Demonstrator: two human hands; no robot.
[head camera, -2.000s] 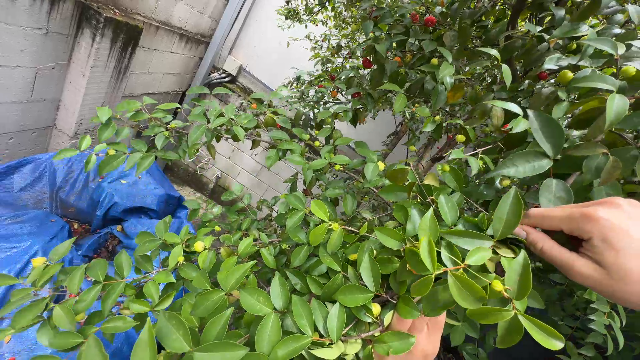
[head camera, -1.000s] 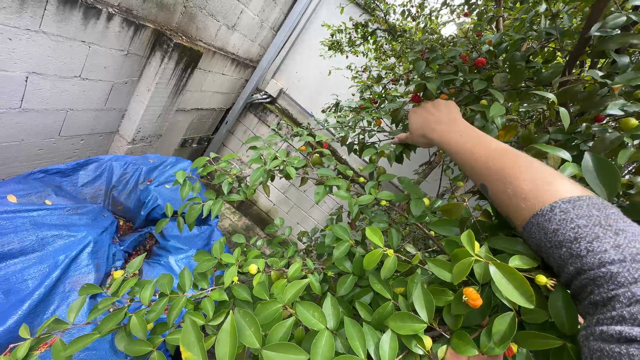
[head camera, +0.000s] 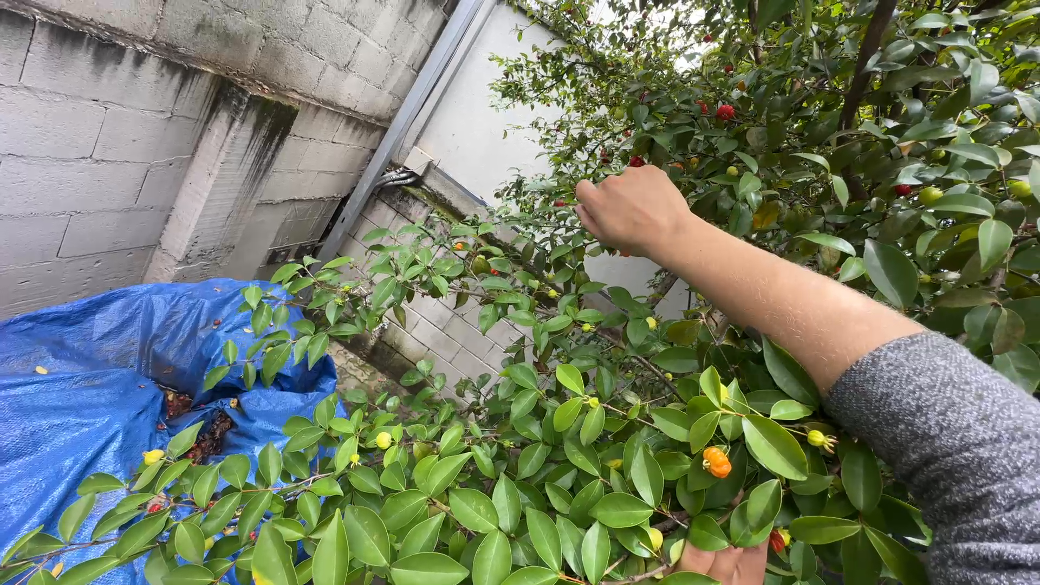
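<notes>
My right hand (head camera: 634, 210) reaches into the leafy fruit bush, its back toward me and its fingertips hidden, just below a red berry (head camera: 636, 162). Another ribbed red berry (head camera: 725, 112) hangs farther up to the right. Low in the view, my left hand (head camera: 725, 562) is mostly covered by leaves; a red-orange berry (head camera: 778, 539) shows beside its fingers, and whether it holds anything is unclear. An orange ribbed fruit (head camera: 717, 461) hangs above that hand, with a small green fruit (head camera: 816, 438) to its right.
A crumpled blue tarp (head camera: 73, 406) with debris in its folds lies at the left. Behind stand a concrete block wall (head camera: 81, 130), a slanting metal post (head camera: 398, 130) and a white wall (head camera: 496, 114). Leafy branches spread across the foreground.
My right hand was at the right among the leaves two seconds ago; it has since reached up and inward over the bush. The orange fruit has come into sight. The view has shifted.
</notes>
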